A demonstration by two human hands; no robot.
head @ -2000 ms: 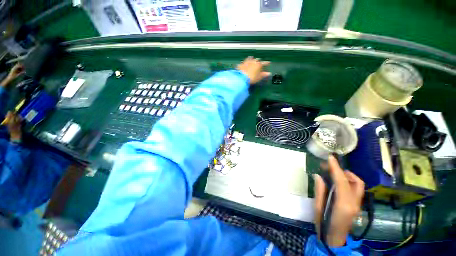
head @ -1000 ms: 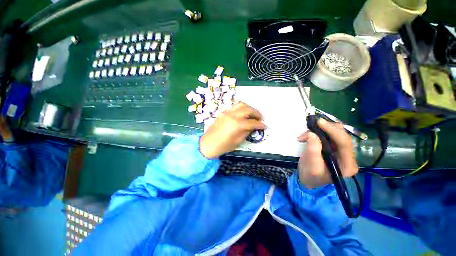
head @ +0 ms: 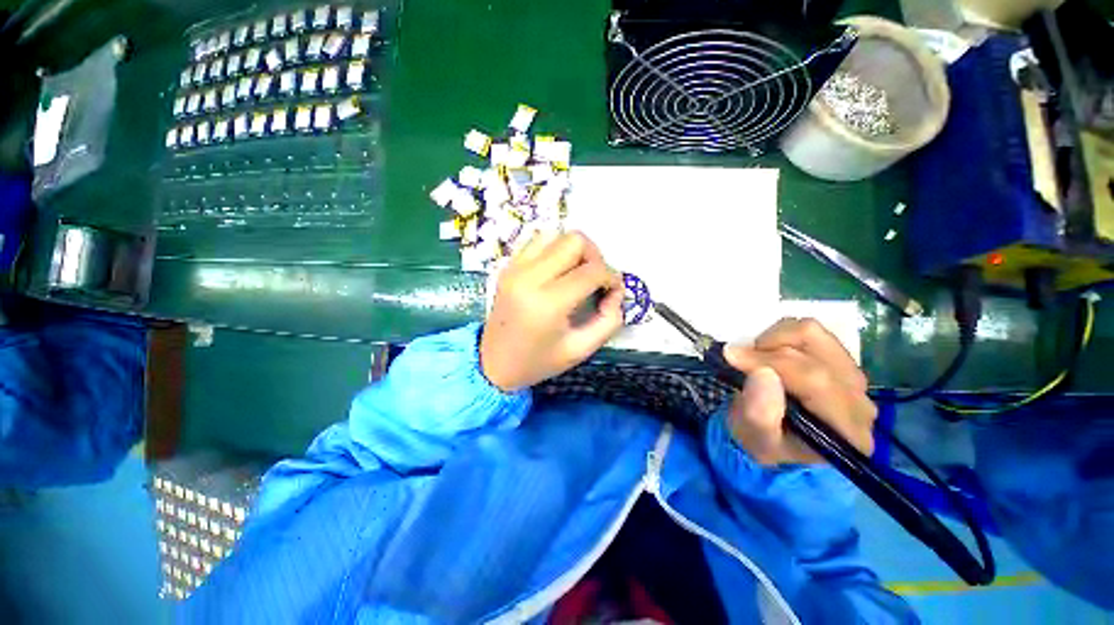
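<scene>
My left hand (head: 550,305) pinches a small round blue-purple circuit board (head: 634,299) by its left edge, over the lower part of the white work sheet (head: 684,232). My right hand (head: 809,385) holds the black soldering iron (head: 843,454) like a pen. Its metal barrel points up and left, and the tip is at the board's right edge; whether it touches is too small to tell. A loose pile of small white battery cells (head: 503,202) with yellow-brown edges lies left of the sheet, just beyond my left hand. My left fingers hide part of the board.
Tweezers (head: 851,269) lie right of the sheet. The fume fan (head: 702,92) and the tip cleaner pot (head: 910,134) stand behind it. A blue soldering station (head: 996,159) with a red light is at right. A blister tray (head: 269,183) of cells is upper left, a silvery cylinder (head: 95,260) far left.
My left hand came back from the bench's rear to the sheet and now holds the board. The iron has swung down from pointing up at the fan, and its tip is now at the board.
</scene>
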